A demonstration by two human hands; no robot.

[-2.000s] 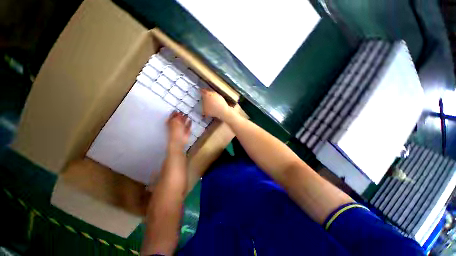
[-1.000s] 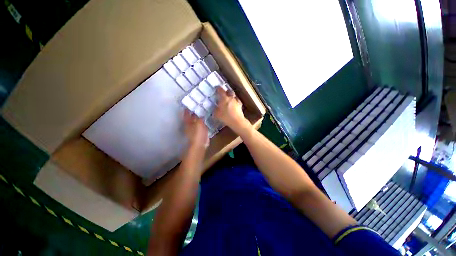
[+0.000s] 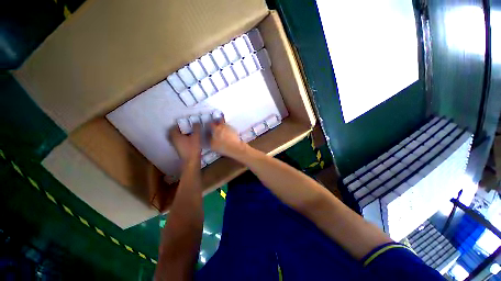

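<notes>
White blocks (image 3: 220, 65) lie in two tight rows along the far side inside an open brown carton (image 3: 305, 101), on a flat white layer sheet (image 3: 140, 112). More white blocks (image 3: 261, 127) lie along the carton's near side, partly hidden by my forearm. My left hand (image 3: 188, 144) and my right hand (image 3: 221, 137) are at the two ends of a short row of white blocks (image 3: 199, 118) over the middle of the sheet and grip it between them. My fingers are blurred. I cannot tell if the row touches the sheet.
A flat white sheet (image 3: 373, 55) lies on the dark green bench (image 3: 324, 82) beside the carton. Stacked layers of white blocks and dark boards (image 3: 412, 164) stand at the bench end. Another stack (image 3: 434, 244) is behind. Yellow-black tape (image 3: 82, 222) marks the floor.
The blocks formerly grouped at the carton's right end now form two long rows along the far side and some along the near side. My hands have moved apart from that end, toward the sheet's middle.
</notes>
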